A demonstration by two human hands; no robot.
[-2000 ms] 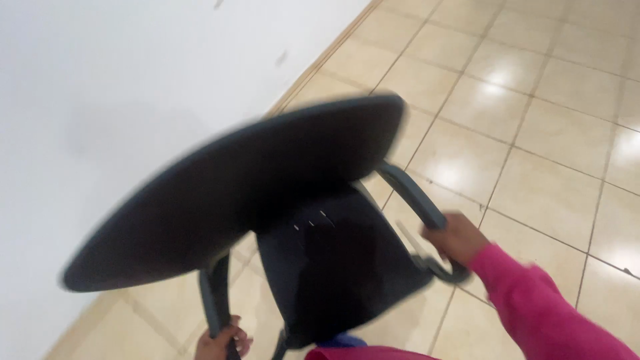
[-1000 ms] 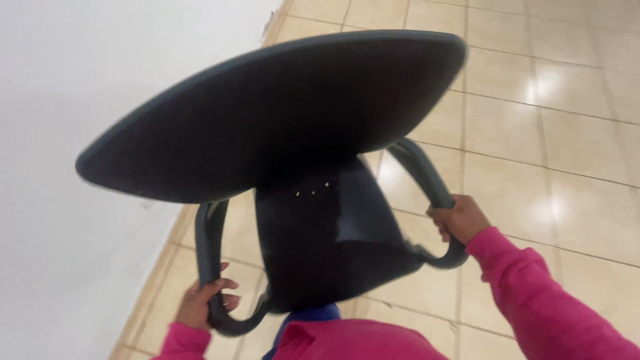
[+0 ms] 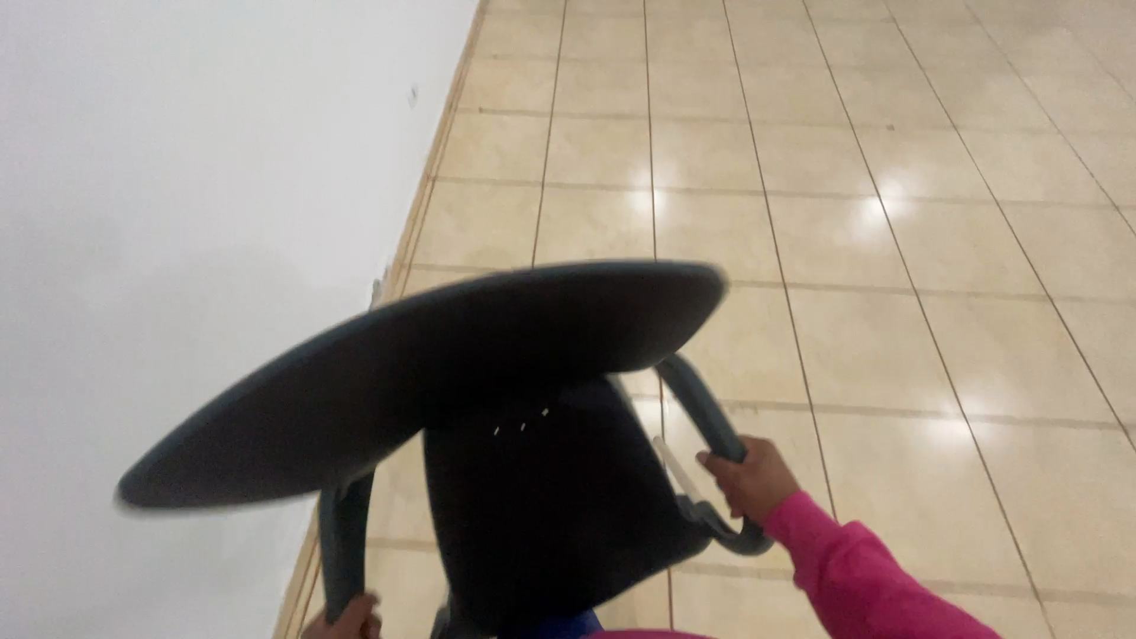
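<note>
A dark chair with armrests is held in front of my body, its wide curved backrest (image 3: 426, 382) farthest from me and its black seat (image 3: 550, 506) nearer. My right hand (image 3: 750, 479) grips the right armrest (image 3: 701, 404), thumb on its inner side. At the bottom edge, my left hand (image 3: 346, 619) is on the lower part of the left armrest (image 3: 344, 541); the frame cuts off most of that hand. The chair's legs are mostly hidden below the seat.
A white wall (image 3: 204, 160) runs along the left, with a narrow baseboard (image 3: 437, 155) at its foot. Glossy beige floor tiles (image 3: 710, 231) spread ahead and to the right. The left end of the backrest overlaps the wall in view.
The chair and both hands sit lower in the view than one second ago, and more floor shows ahead. Both hands have stayed on the armrests. The view itself has shifted.
</note>
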